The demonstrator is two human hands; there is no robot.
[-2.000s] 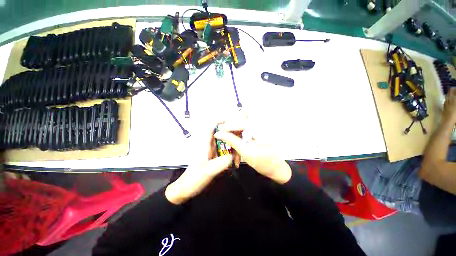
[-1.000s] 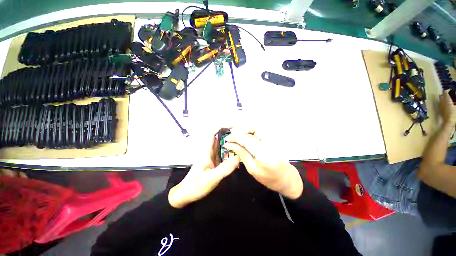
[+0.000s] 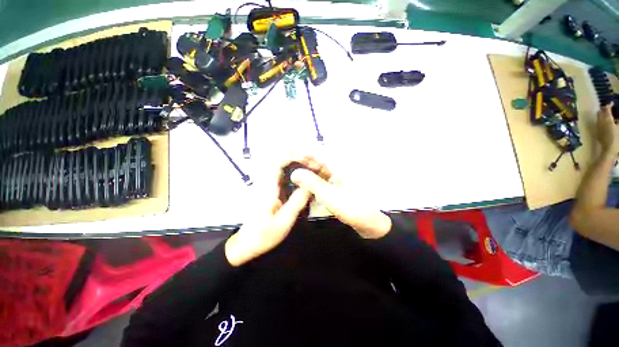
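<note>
My left hand (image 3: 276,217) and my right hand (image 3: 339,198) are together above the bench's front edge. Both are closed around a black case (image 3: 290,171), mostly hidden by the fingers. The right thumb lies on top of it. No green or yellow shows on it now. A pile of open units (image 3: 237,61) with yellow batteries, green circuit boards and leads lies beyond my hands.
Three rows of black cases (image 3: 81,115) lie on cardboard at left. At right are a closed unit with cable (image 3: 373,43) and two black covers (image 3: 372,100). A neighbour's arm (image 3: 592,196) is beside another cardboard sheet (image 3: 536,193) with open units. Red chairs (image 3: 468,247) stand below.
The green board seen between my hands earlier is now out of sight. My fingers have closed over the black case, and my hands have moved slightly up and left. The whole view has shifted slightly.
</note>
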